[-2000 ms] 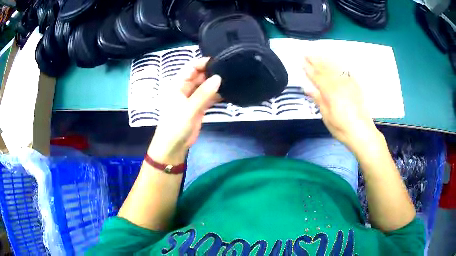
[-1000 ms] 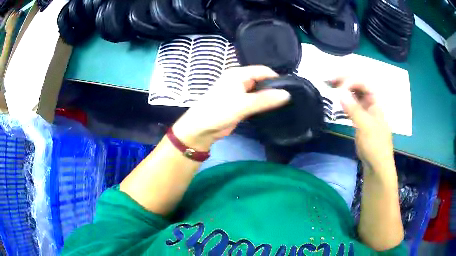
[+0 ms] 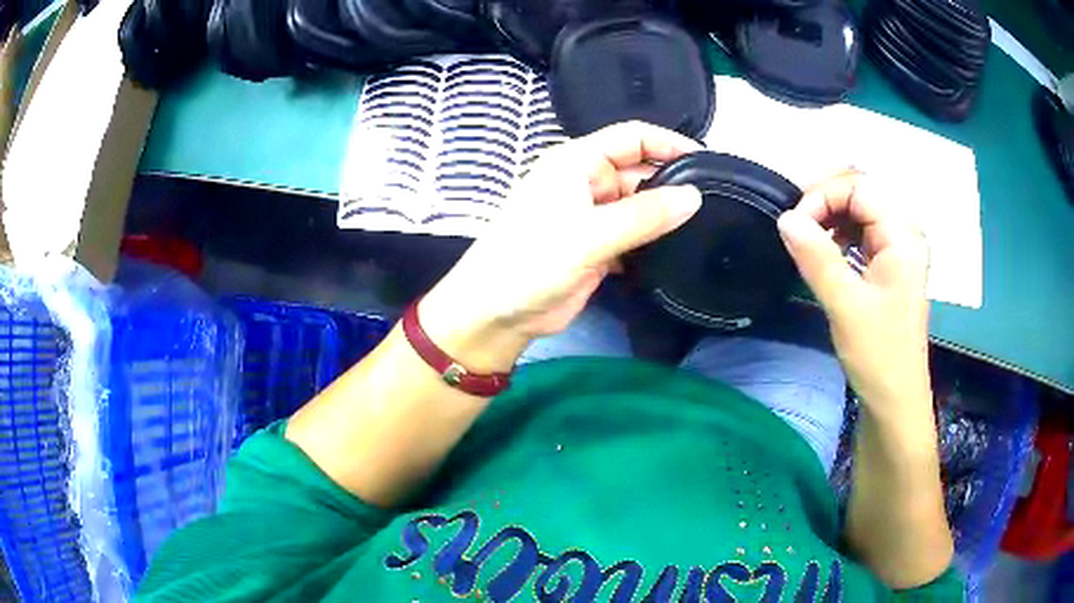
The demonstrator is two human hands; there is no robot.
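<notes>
A black rounded moulded shell point(image 3: 721, 253) is held over my lap at the bench edge. My left hand point(image 3: 595, 224) grips its left side, thumb on top near the rim. My right hand point(image 3: 860, 242) has thumb and fingertips pinched at the shell's upper right rim; whether a strip is between them cannot be told. The white sticker sheet point(image 3: 961, 224) lies on the bench behind the hands, with columns of black curved strips on its left part and a blank right part.
Another shell point(image 3: 632, 77) lies on the sheet's back edge. Leaning shells point(image 3: 318, 33) line the back left, and stacked shells point(image 3: 928, 53) stand at back right. A cardboard box point(image 3: 112, 177) is at left, above a blue crate point(image 3: 165, 406). A red object point(image 3: 1042, 501) is at lower right.
The shell has come from over the sheet to over my lap, near the bench edge. My right hand has moved in from the sheet's right part to the shell's rim.
</notes>
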